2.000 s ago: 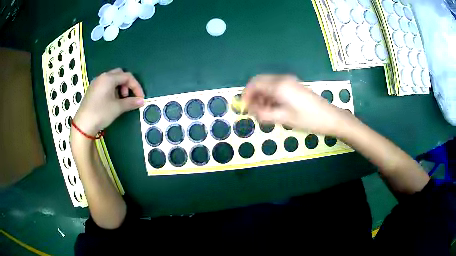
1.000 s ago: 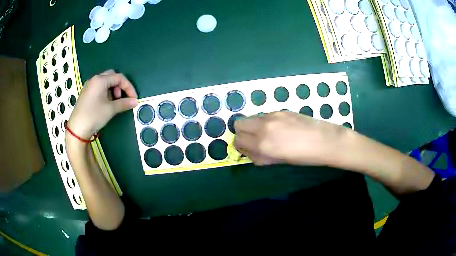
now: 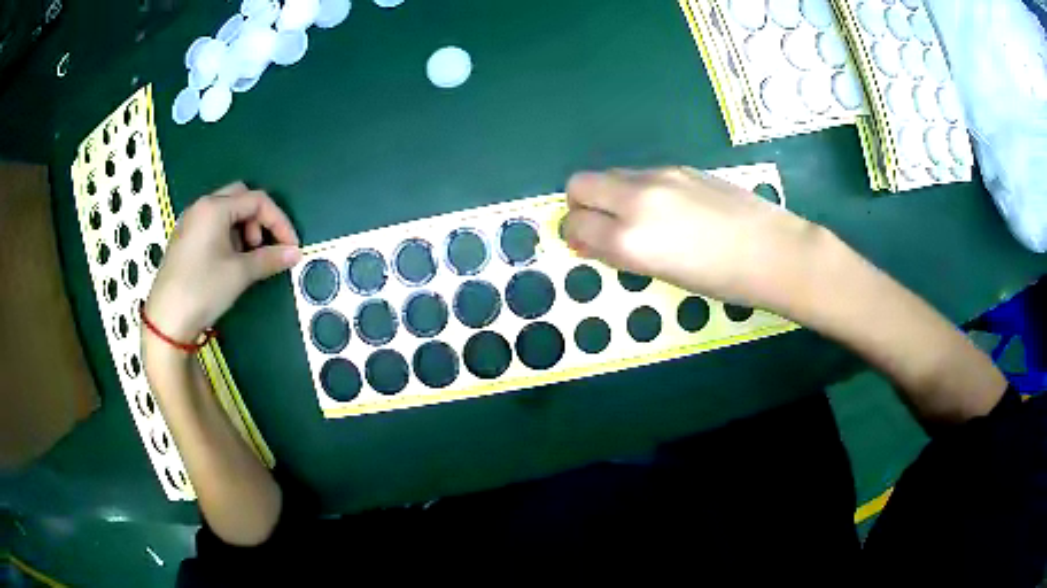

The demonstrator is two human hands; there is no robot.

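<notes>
The die-cut holder sheet (image 3: 448, 339) lies in front of me with three rows of dark green holes and no discs in them. The holes in the left columns look wider, many with a grey rim. My left hand (image 3: 224, 258) pinches the sheet's upper left corner between thumb and finger. My right hand (image 3: 654, 236) is over the top row, right of the fifth hole, fingertips together at the sheet. A bit of yellow shows at its fingertips, likely waste rings. The hand hides several holes to the right.
A loose disc (image 3: 449, 67) lies beyond the sheet, a pile of discs (image 3: 247, 52) at far left. Empty sheets (image 3: 161, 333) lie at left beside a cardboard box (image 3: 40, 310). Filled sheets (image 3: 792, 69) and a plastic bag (image 3: 1010, 126) are at right.
My right hand moved from the top row down to the bottom row and back up. The fifth column's holes now look wider. My left hand stays at the corner. The view shifted slightly.
</notes>
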